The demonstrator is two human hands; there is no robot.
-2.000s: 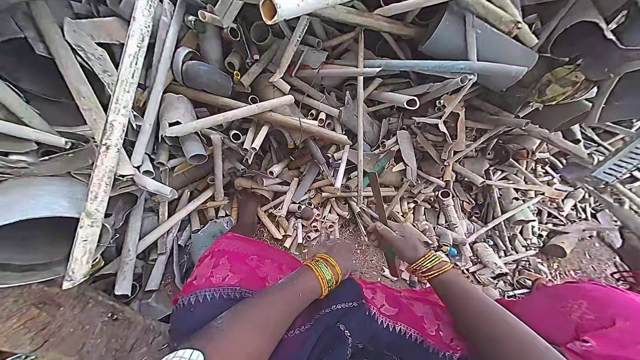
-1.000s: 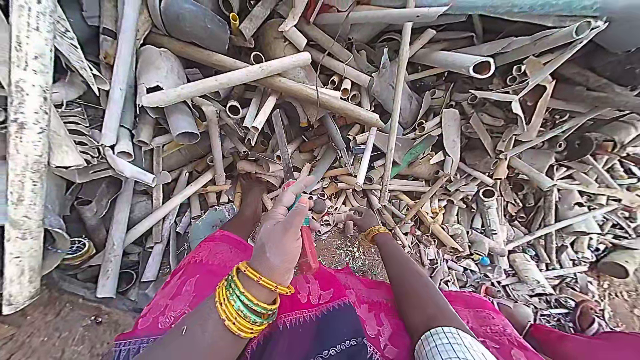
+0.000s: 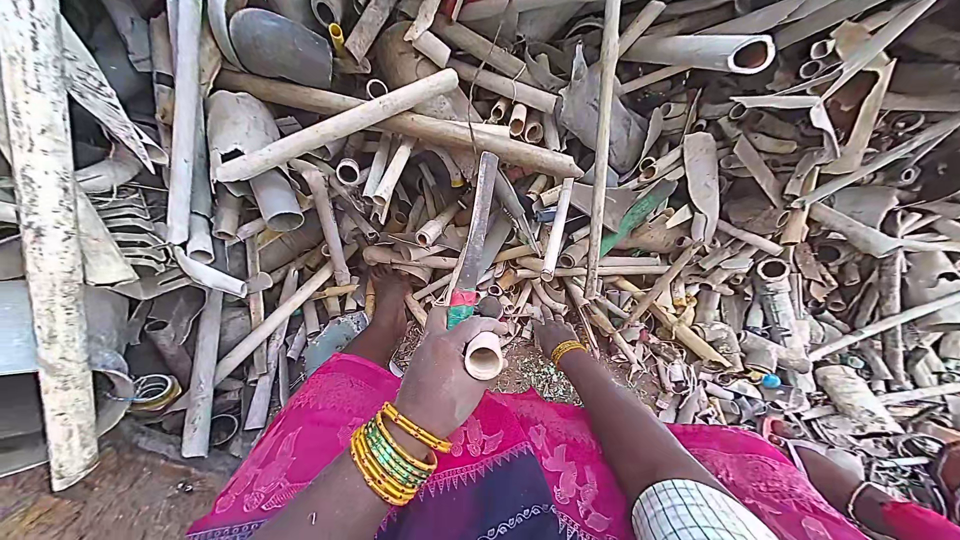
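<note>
My left hand (image 3: pixel 450 367) is closed around the red-and-green wrapped handle of a long metal blade (image 3: pixel 478 217), which points up and away. A short piece of pale plastic pipe (image 3: pixel 484 358) shows its open end at the same hand, against the fingers. Beside the handle is a dark round knob (image 3: pixel 490 306); what it belongs to is unclear. My right hand (image 3: pixel 555 336) reaches down to the near edge of the scrap pipe pile (image 3: pixel 442 225), fingers apart, close to small pipe pieces. Its fingertips are partly lost among the scraps, and no held thing shows.
A long whitish pole (image 3: pixel 52 247) stands at the left, and a thin upright stick (image 3: pixel 602 150) crosses the pile. A bare foot (image 3: pixel 388 300) rests against the scraps. Pink cloth (image 3: pixel 300 442) covers my lap. Another person's foot and leg (image 3: pixel 825 472) are at the lower right.
The blade, at my right hand in the oldest frame, is now in my left hand and points away. My right hand has moved to the edge of the pile.
</note>
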